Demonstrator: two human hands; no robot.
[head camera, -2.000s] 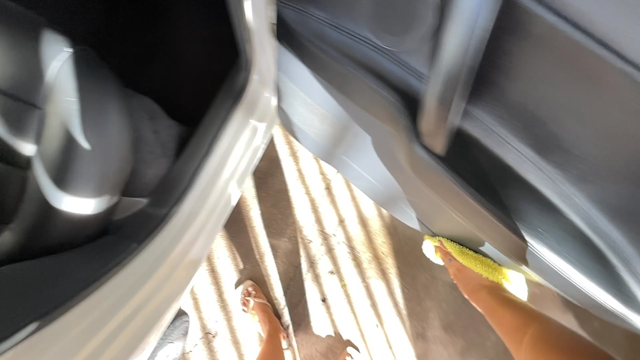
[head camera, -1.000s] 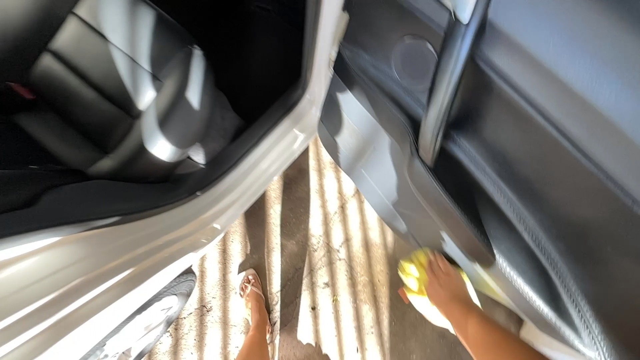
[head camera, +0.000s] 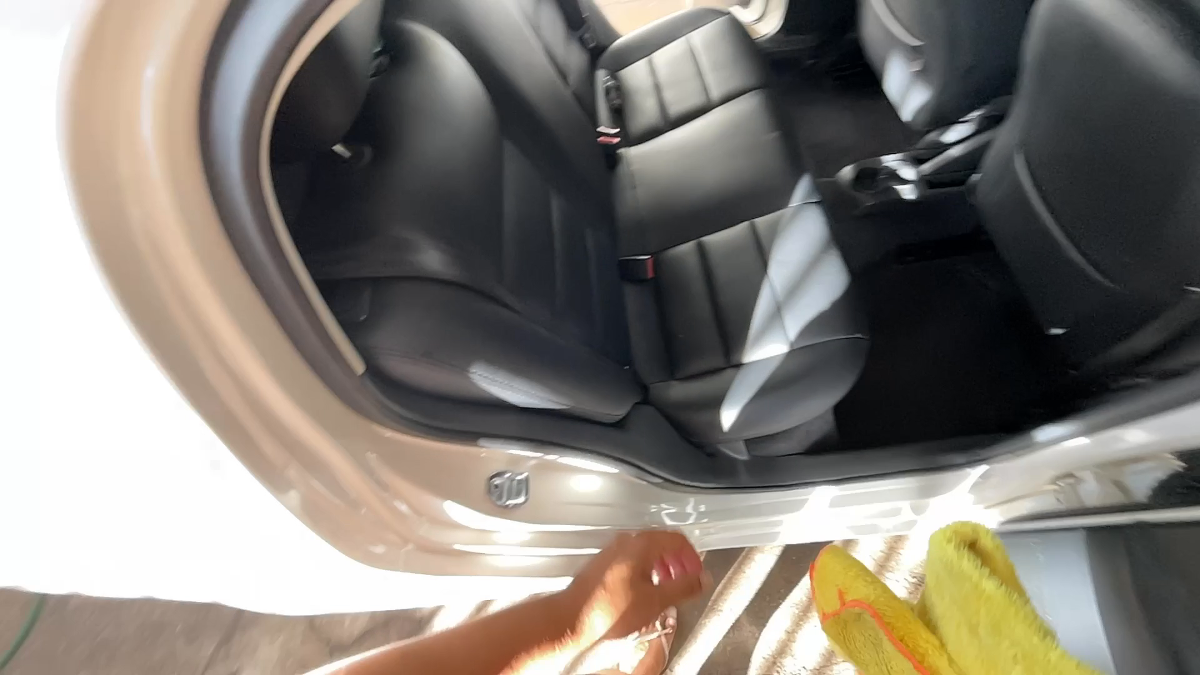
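My left hand reaches in from the bottom left, its fingers curled, close to the pale door sill of a car's rear doorway. Nothing shows in it. A fluffy yellow microfiber cloth with orange edging hangs folded at the bottom right. My right hand is out of view, so what holds the cloth is hidden. Beyond the sill lies the black leather rear seat, with sunlit patches on its cushion.
A metal door striker sits on the door frame. The front seat back stands at the right, beside the dark floor of the cabin. A sandalled foot rests on striped, sunlit ground below my left hand. Part of the grey door shows at the lower right.
The view has swung from the open door's inner panel to the rear doorway. My left hand has come into view. My right hand, earlier on the yellow cloth at the door, is now out of view.
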